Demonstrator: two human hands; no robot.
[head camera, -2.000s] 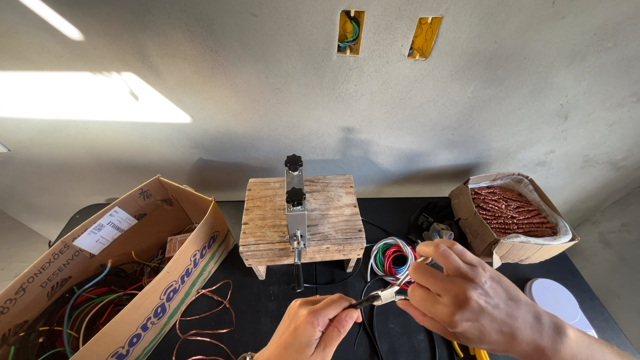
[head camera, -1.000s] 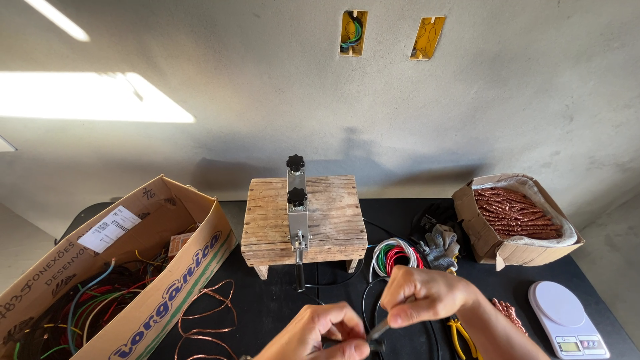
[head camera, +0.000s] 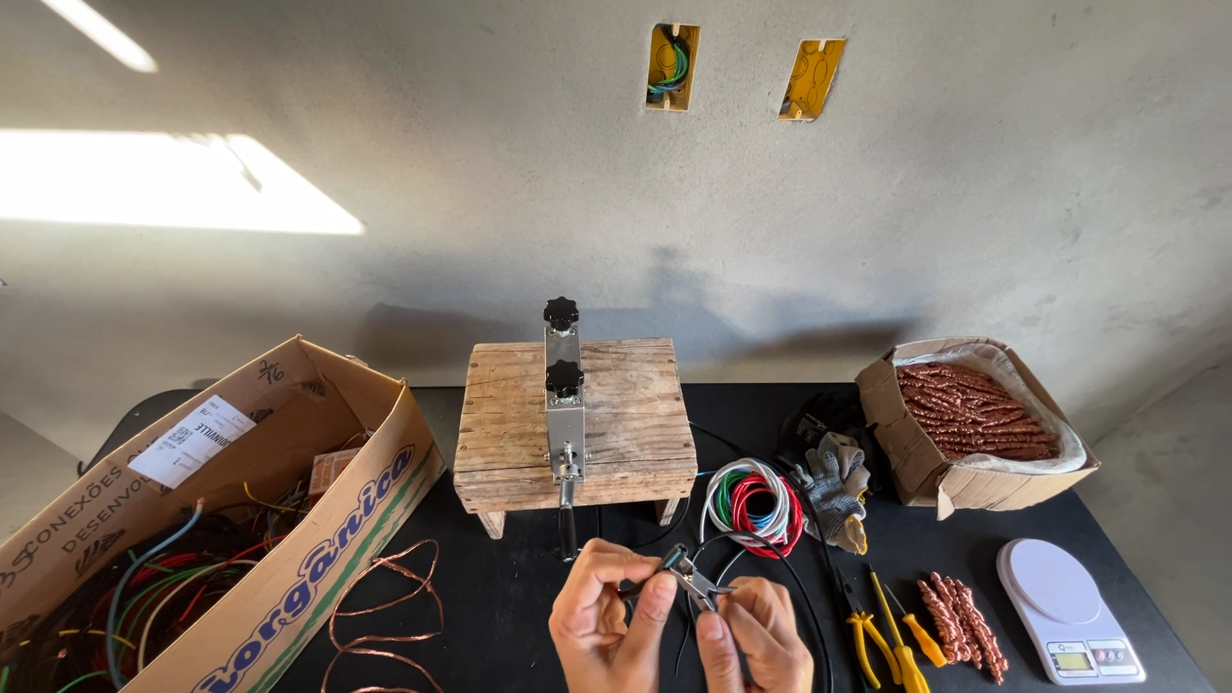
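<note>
Near the bottom centre my left hand (head camera: 616, 611) pinches a black cable (head camera: 632, 589) between thumb and fingers. My right hand (head camera: 756, 630) holds a small metal tool (head camera: 695, 580), whose kind I cannot tell, against the end of the cable. Beyond my hands, a metal clamp-like device with black knobs (head camera: 565, 414) and a black handle stands on a small wooden stool (head camera: 626, 414). Coiled white, red and green wires (head camera: 756, 505) lie just beyond my right hand, with black cable running beside them.
At left is a cardboard box (head camera: 318, 568) of coloured wires, with loose copper wire (head camera: 385, 640) beside it. At right lie gloves (head camera: 835, 486), yellow-handled pliers (head camera: 871, 640), screwdrivers (head camera: 900, 635), twisted copper bundles (head camera: 962, 626), a white scale (head camera: 1059, 597) and a box of twisted copper (head camera: 972, 414).
My right hand has moved down and left from its place two seconds ago, and both hands are now close together. The pliers, copper bundles and scale show more fully.
</note>
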